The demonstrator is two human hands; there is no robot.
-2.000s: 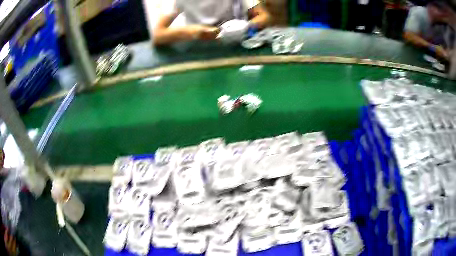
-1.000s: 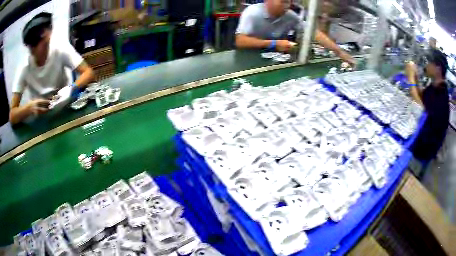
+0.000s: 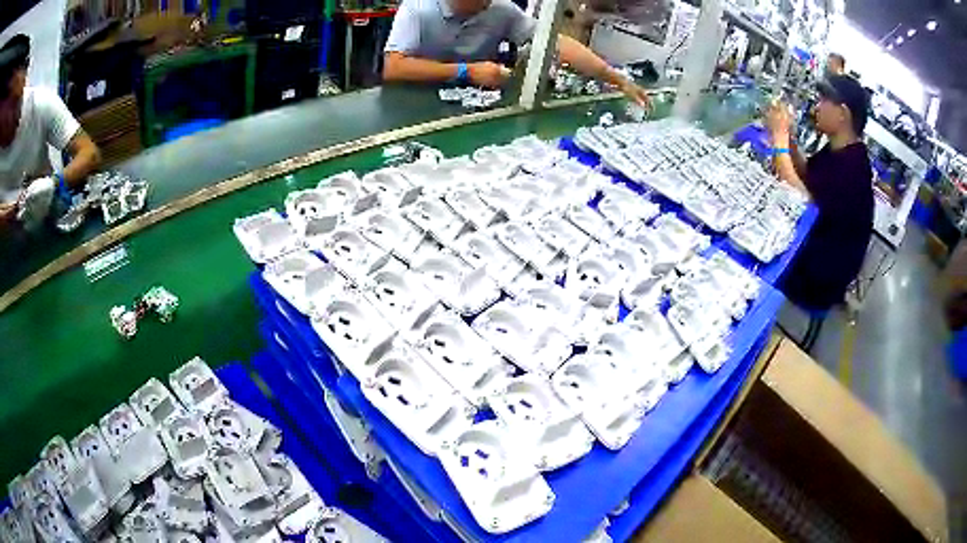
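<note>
Neither of my hands is in the picture. Many white socket housings (image 3: pixel 495 463) with round recesses and dark slots lie in rows on a stack of blue trays (image 3: pixel 626 483) in the middle. More white housings are piled at the lower left, with blue sheet (image 3: pixel 278 433) showing beside them. A circuit-board assembly (image 3: pixel 144 309) with white and reddish parts lies on the green conveyor belt (image 3: pixel 58 366) at the left.
An open cardboard box (image 3: pixel 827 424) stands at the lower right, against the tray stack. A further blue tray of housings (image 3: pixel 689 175) lies behind. People sit across the belt, and a person in dark clothes (image 3: pixel 832 212) is at the right. A post (image 3: pixel 539 53) rises at the back.
The view has swung right, so the near pile, the belt assembly and the people across the belt have shifted left. The tray stack and cardboard box show more fully.
</note>
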